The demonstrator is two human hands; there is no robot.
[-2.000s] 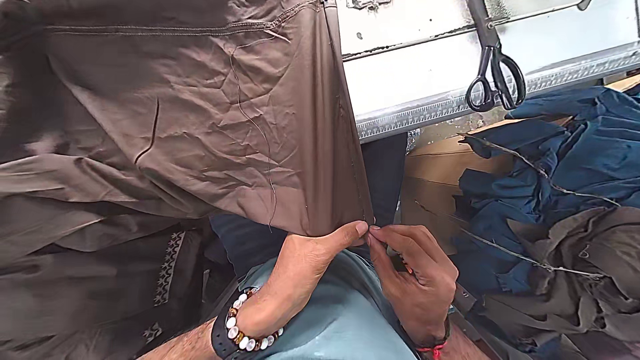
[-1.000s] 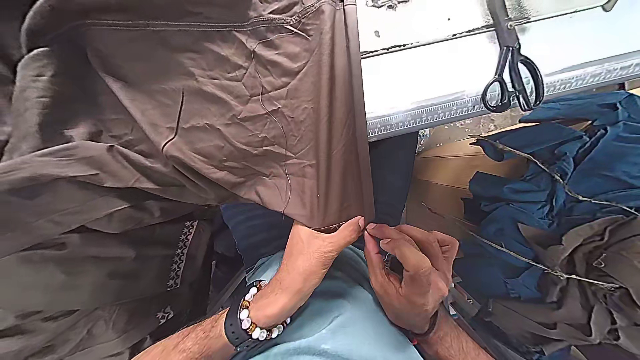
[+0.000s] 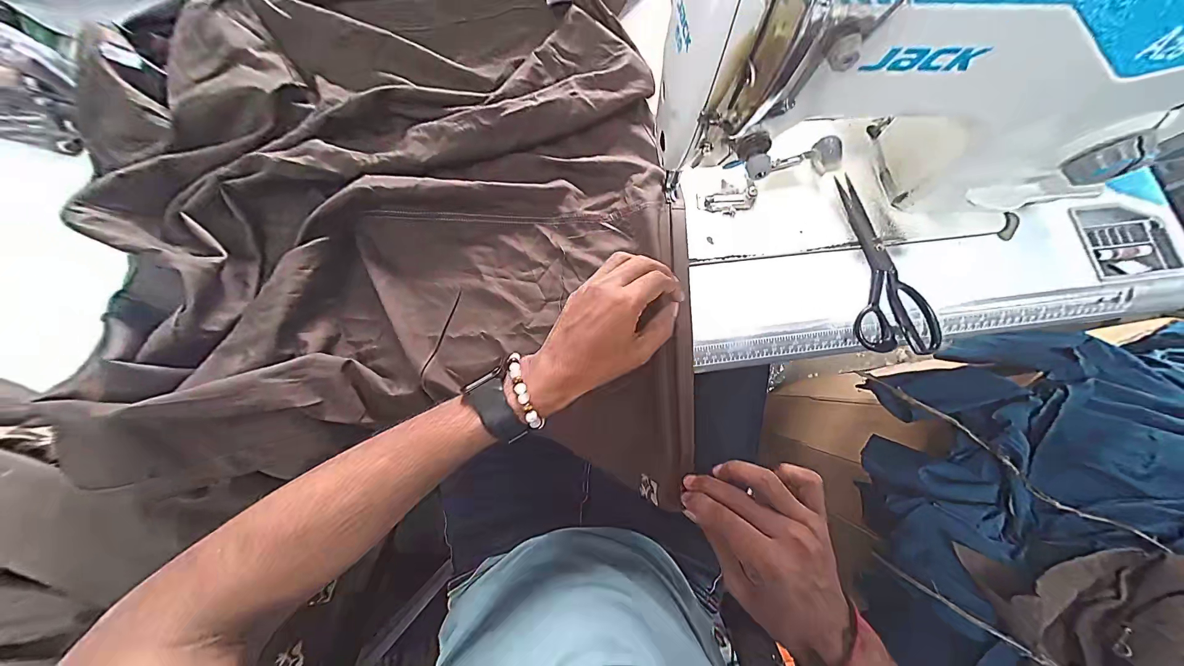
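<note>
Brown fabric (image 3: 481, 277) lies over the sewing machine's bed, its folded right edge running from under the machine's needle area (image 3: 673, 190) down toward my lap. My left hand (image 3: 615, 324), with a beaded bracelet and a dark band at the wrist, rests on the cloth, fingertips at the folded edge; the fingers are bent. Lower down, my right hand (image 3: 768, 532) pinches the bottom corner of that edge between thumb and fingertips. Black-handled scissors (image 3: 883, 287) lie on the machine bed to the right, blades pointing away from me.
The Jack sewing machine (image 3: 925, 83) stands at the upper right. A measuring scale (image 3: 1017, 314) runs along the front edge of its table. Blue fabric (image 3: 1017, 435) and more brown cloth (image 3: 1110, 601) are heaped at the lower right, crossed by thin twig-like strands, beside brown cardboard (image 3: 814, 416).
My left hand has left the bottom corner and moved up along the folded edge. My right hand stays at the corner. The view has shifted, showing the machine head.
</note>
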